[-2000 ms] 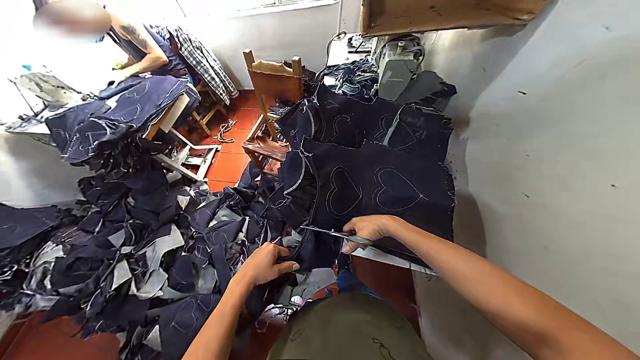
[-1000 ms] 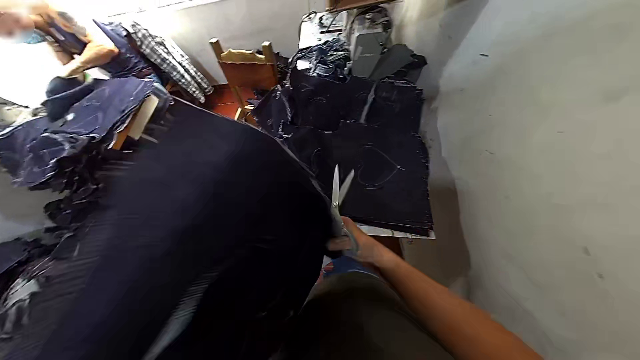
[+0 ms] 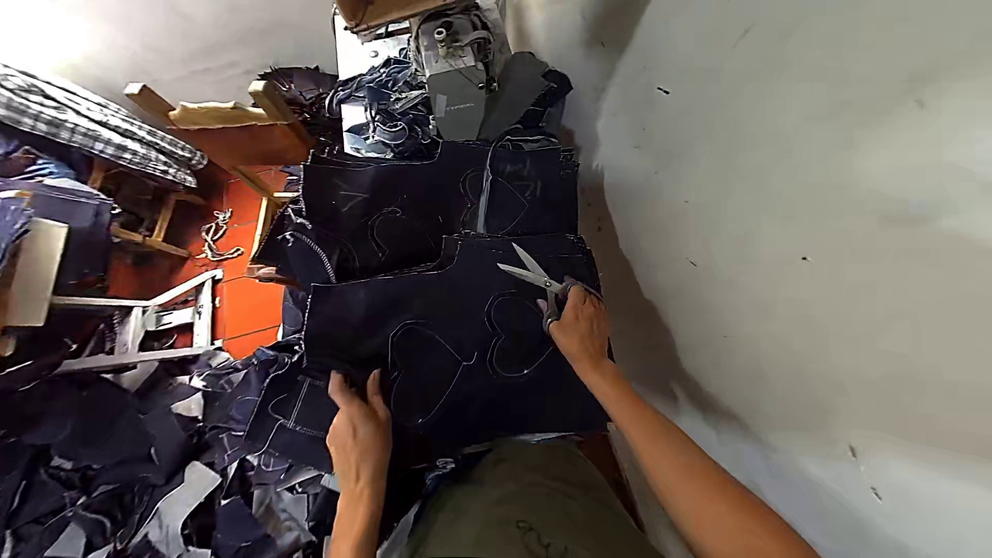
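My right hand (image 3: 580,319) holds metal scissors (image 3: 535,275) with the blades apart, over the right part of a dark denim panel (image 3: 465,310). Two heart outlines are stitched in light thread on this panel. My left hand (image 3: 360,426) rests at the panel's lower left edge, thumb and forefinger on the cloth; whether it pinches the edge I cannot tell. Beyond lies a stack of similar dark denim pieces (image 3: 387,209) with heart stitching and a pale loose strip across it. Several layers show at the stack's right edge.
A sewing machine (image 3: 457,93) stands at the far end beside blue denim scraps (image 3: 387,108). A wooden chair (image 3: 225,128) is at the back left, near a white metal frame (image 3: 174,318). Denim offcuts (image 3: 178,496) cover the lower left floor. A wall (image 3: 798,232) borders the right.
The large dark cloth that was sweeping across the left is out of the air. My left hand, hidden one second ago, now shows at the panel, and the scissors have moved farther over it.
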